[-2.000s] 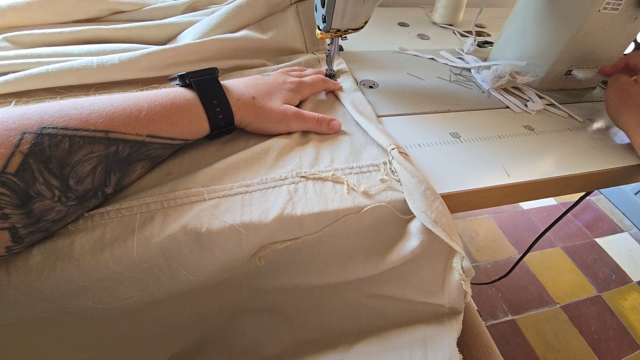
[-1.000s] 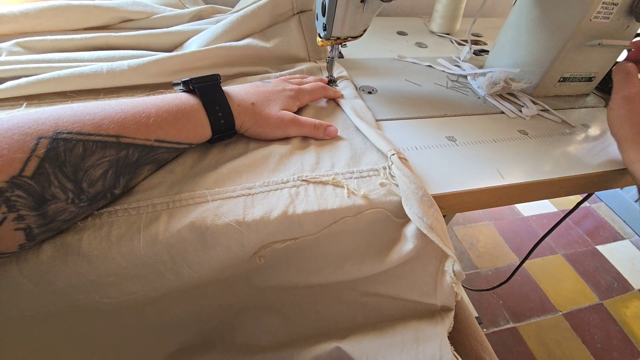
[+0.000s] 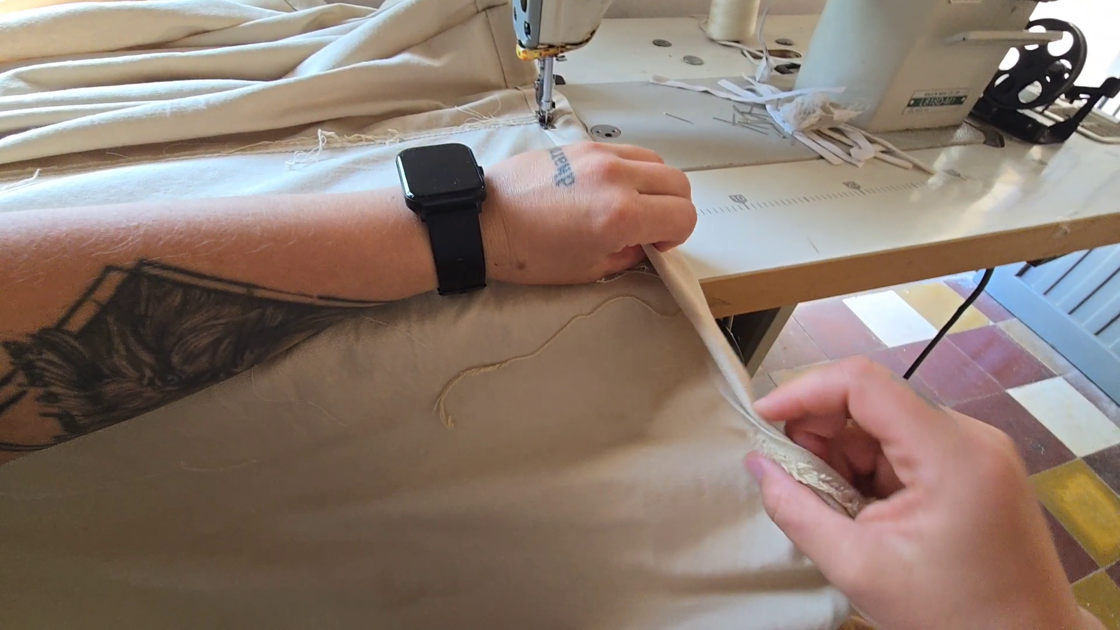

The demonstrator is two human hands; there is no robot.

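Observation:
Beige fabric (image 3: 525, 472) spreads across the foreground, its right edge folded over lengthwise. My left hand (image 3: 595, 206), with a black watch on the wrist, is closed on the folded edge, just in front of the sewing machine's presser foot (image 3: 545, 109). Farther down the same edge, my right hand (image 3: 901, 481) pinches the frayed part between thumb and fingers. Under the presser foot lies the fabric's edge; whether the needle is down in it I cannot tell. A loose thread (image 3: 525, 350) curls over the cloth below my left hand.
White fabric strips (image 3: 814, 122) and several pins (image 3: 748, 118) lie on the machine table (image 3: 875, 206). Behind them stand a thread cone (image 3: 733, 19) and the machine's body (image 3: 910, 61), with a black wheel (image 3: 1037, 70) at its right. A black cable (image 3: 949, 324) hangs below the table edge.
My left hand has moved from flat beside the presser foot toward me and closed on the folded edge. My right hand has come from the machine's right side down to the fabric edge.

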